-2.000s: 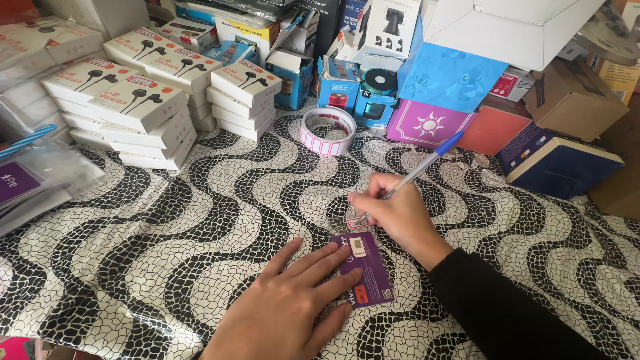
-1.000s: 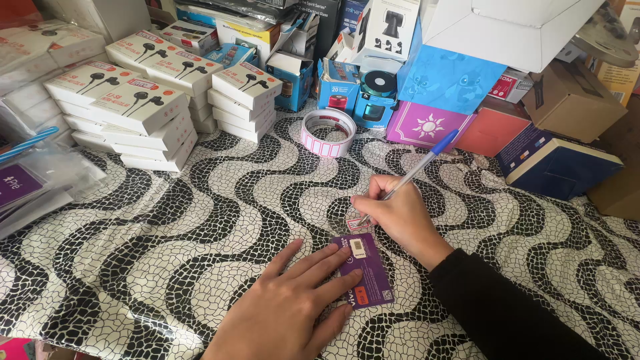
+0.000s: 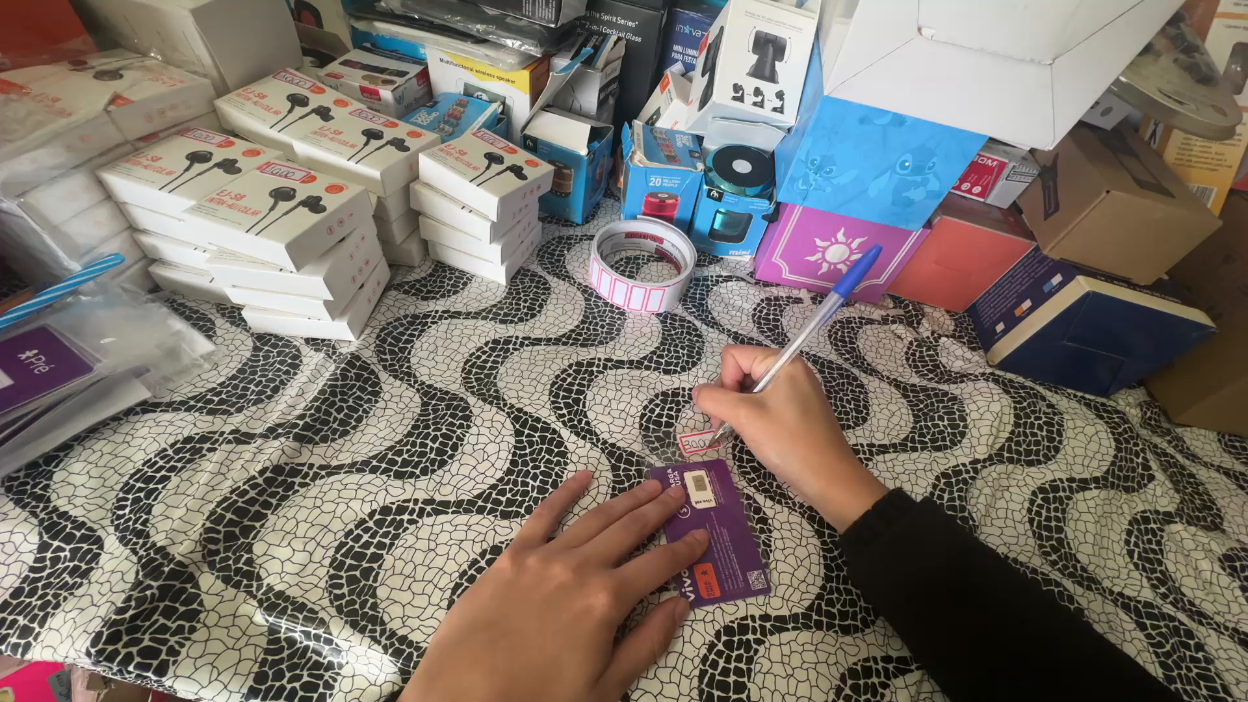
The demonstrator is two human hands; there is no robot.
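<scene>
My right hand (image 3: 790,419) holds a clear ballpoint pen with a blue cap (image 3: 819,317) on its raised end. The pen's tip rests at a small red-bordered label (image 3: 698,444) that bears handwritten figures. Just below that label lies a purple SIM card holder (image 3: 731,536), with a white chip card (image 3: 700,489) on its upper part. My left hand (image 3: 575,595) lies flat with fingers spread, its fingertips over the holder's left side. Beyond both hands a roll of red-bordered price labels (image 3: 639,288) sits on the patterned tablecloth (image 3: 468,429).
White earphone boxes (image 3: 292,210) stand in stacks at the left, near plastic-wrapped purple packets (image 3: 44,366). Small speaker boxes (image 3: 736,210) stand behind the label roll. A blue box (image 3: 877,156), a purple box (image 3: 838,244), a dark blue box (image 3: 1087,322) and cardboard boxes (image 3: 1116,200) line the right back.
More handwriting shows on the small label as the pen tip has shifted slightly to the right. My left hand and the purple holder have stayed in place.
</scene>
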